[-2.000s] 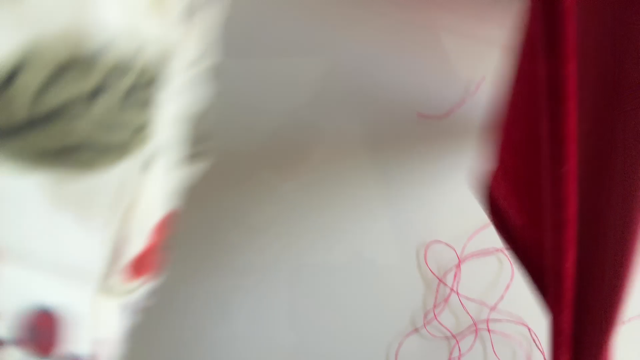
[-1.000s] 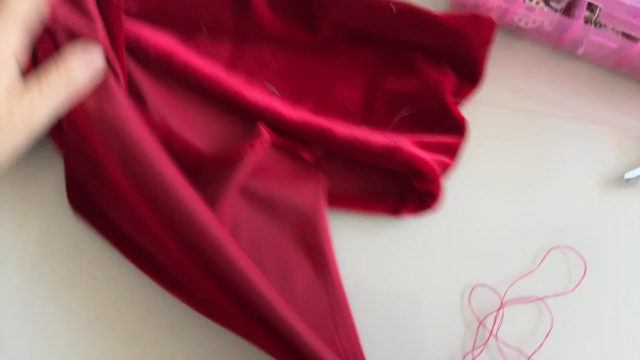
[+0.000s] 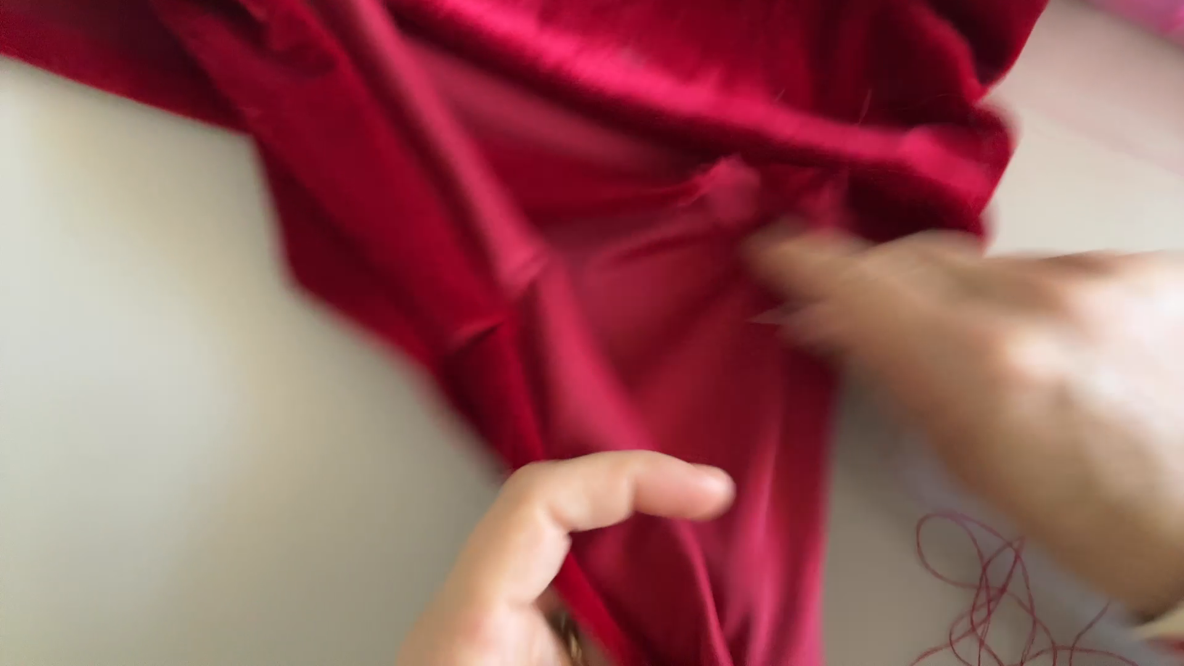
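Red velvet fabric [image 3: 610,305] spreads in folds across the view, its smoother wrong side showing in the middle. My left hand [image 3: 573,546] is at the bottom centre, thumb bent over the fabric and the other fingers hidden beneath it; a ring partly shows. Coming in from the right, my right hand [image 3: 962,370] is blurred, its fingertips together at the fabric beside a small gathered point. A thin, light sliver shows by those fingertips, too blurred to name.
A loose tangle of red thread [image 3: 990,592] lies on the pale tabletop [image 3: 166,370] at the lower right. Part of a pink object [image 3: 1147,14] shows in the top right corner.
The right hand has come into view over the fabric. My left hand now holds the fabric from below, where a blurred hand was at the upper left before. The view has shifted.
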